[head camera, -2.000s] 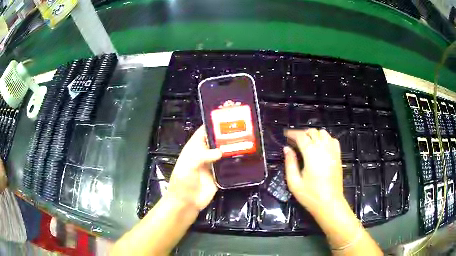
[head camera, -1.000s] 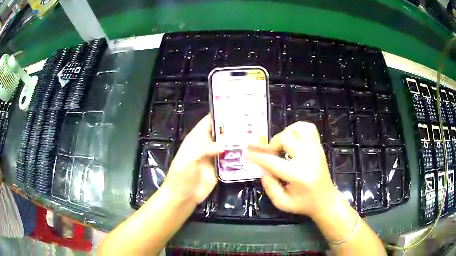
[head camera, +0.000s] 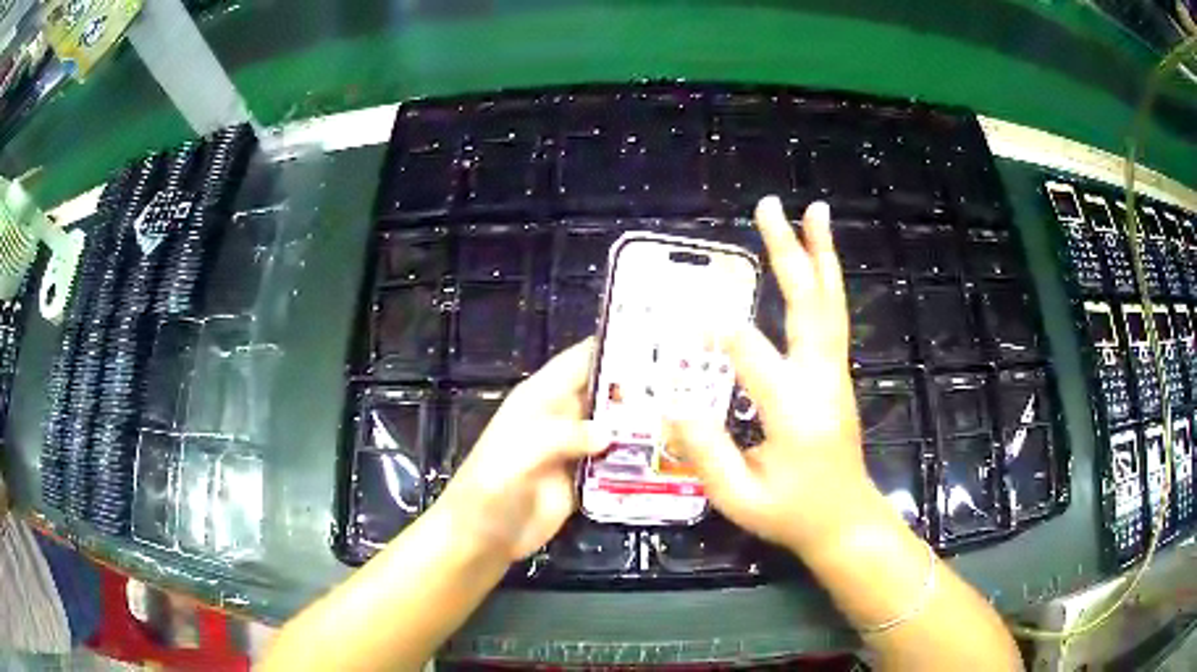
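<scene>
A smartphone with a pale rim and a bright, mostly white screen with red at its bottom is above the black tray. My left hand is closed around its lower left side, thumb on the edge. My right hand is over the phone's right side, two fingers raised and spread, thumb and another finger over the screen. Whether they touch the glass I cannot tell. The glossy black blister tray with rectangular pockets lies beneath both hands.
Clear blister tray and ribbed black stack at left, near a white ring and a slatted pale green fan. Filled parts tray and thin yellow cord at right. Green conveyor runs behind.
The phone has tilted and moved slightly right and down. Its dark screen with a red pop-up has become mostly white. My right hand has moved to the phone, then spread its fingers.
</scene>
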